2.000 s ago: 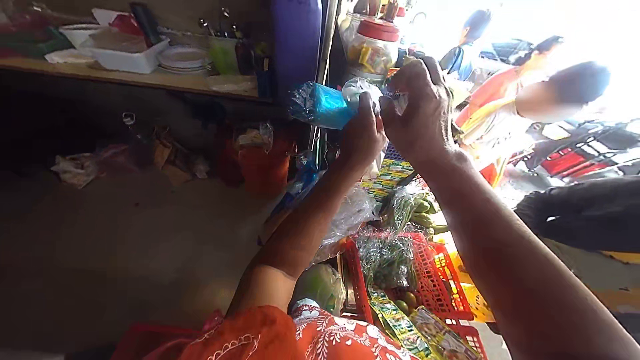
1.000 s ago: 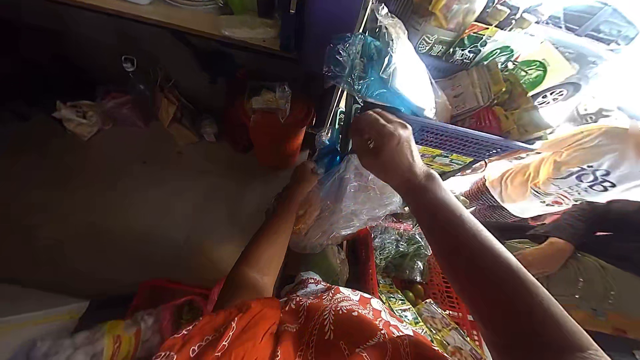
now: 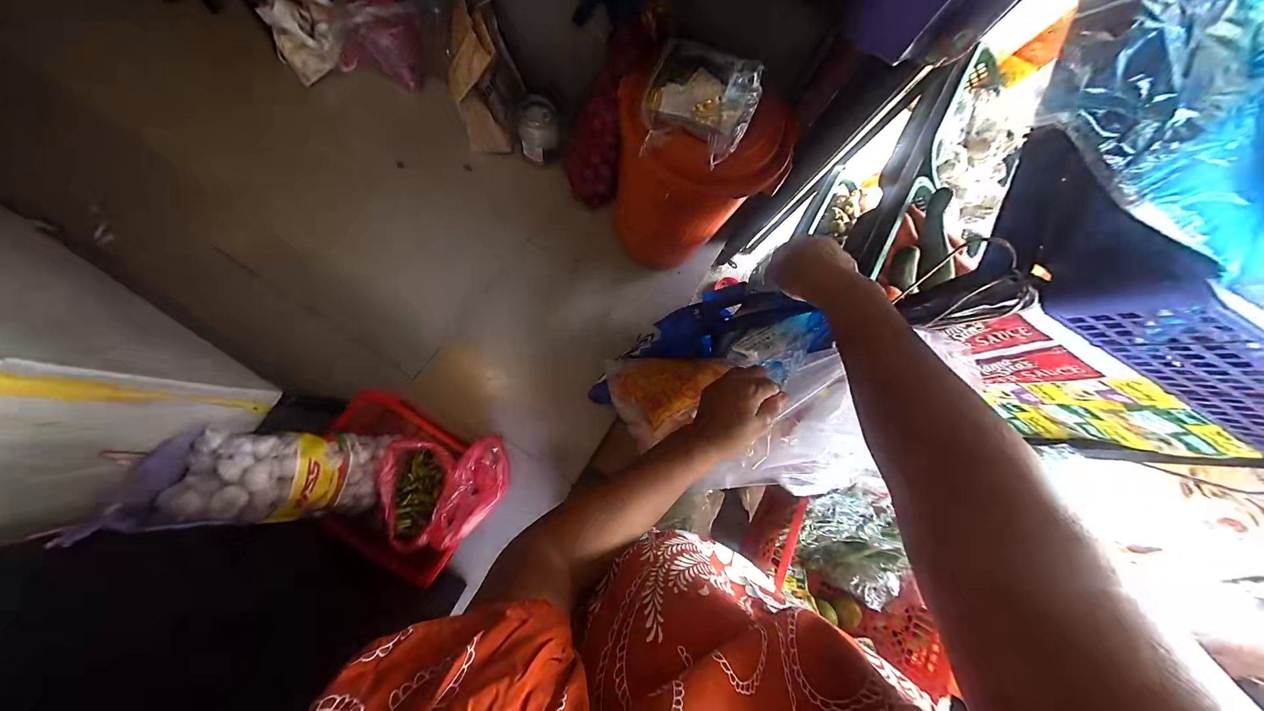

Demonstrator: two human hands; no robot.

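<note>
My left hand [image 3: 736, 410] is at the hanging bags in the middle of the view, its fingers closed on a clear plastic bag [image 3: 815, 434]. Just left of it is a bag of orange-yellow contents [image 3: 664, 390], with blue plastic packaging [image 3: 681, 331] behind. My right hand [image 3: 812, 269] is higher and further right, over the dark edge of the stall, near the blue packaging; its fingers are mostly hidden, so I cannot tell whether it holds anything. A blue plastic bag [image 3: 1200, 168] lies at the upper right.
An orange bucket [image 3: 667, 212] with a clear packet on top stands beyond my hands. At the left, a net sack of garlic [image 3: 232, 474] and a pink bag of green chillies [image 3: 420, 494] rest on a red crate. Purple basket [image 3: 1175, 365] and sauce packets [image 3: 1037, 365] are at the right.
Both hands were raised together at a blue bag two seconds ago; they are now lower, apart, by the hanging bags. The view has swung down and left.
</note>
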